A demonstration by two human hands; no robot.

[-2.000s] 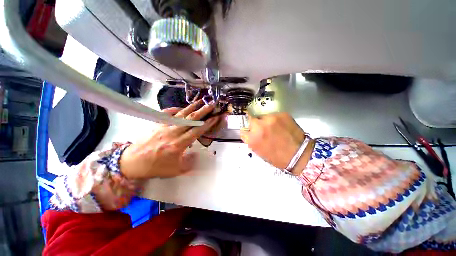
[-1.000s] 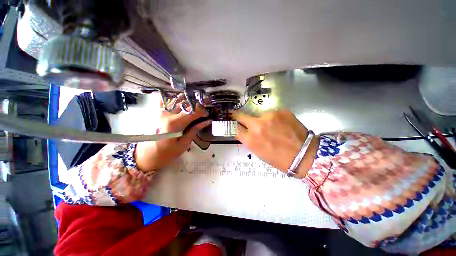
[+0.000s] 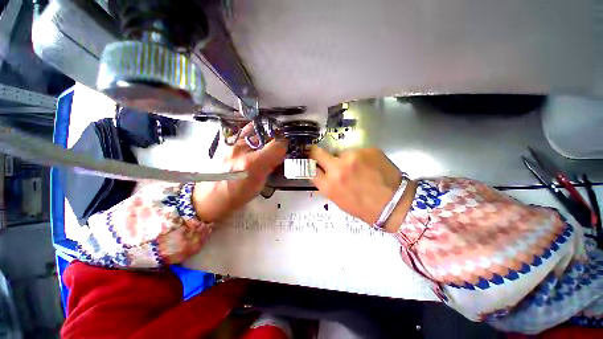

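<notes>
The sewing machine head (image 3: 410, 53) fills the top of the view. My left hand (image 3: 241, 173) is left of the needle area, with its fingertips partly hidden behind the shiny presser foot parts (image 3: 259, 129). A thin dark edge, perhaps of a black pouch piece (image 3: 215, 143), shows just left of my left hand; the rest is hidden. My right hand (image 3: 360, 182) is curled, with its fingertips against the right side of a black attachment with a pale ribbed knob (image 3: 301, 168). What its fingertips hold cannot be seen.
Stacked black panels (image 3: 99, 165) lie at the left of the white table (image 3: 311, 245), with puffy black pieces (image 3: 139, 126) behind. A blue crate (image 3: 61, 218) is beyond the left edge. Red-and-black handled snips (image 3: 572, 189) lie at the far right. A blurred pale bar (image 3: 125, 165) crosses the left foreground.
My left hand has gone from spread flat on the black piece to drawn together beside the foot, and the black piece is now mostly hidden. My right hand stays by the attachment. The view has shifted.
</notes>
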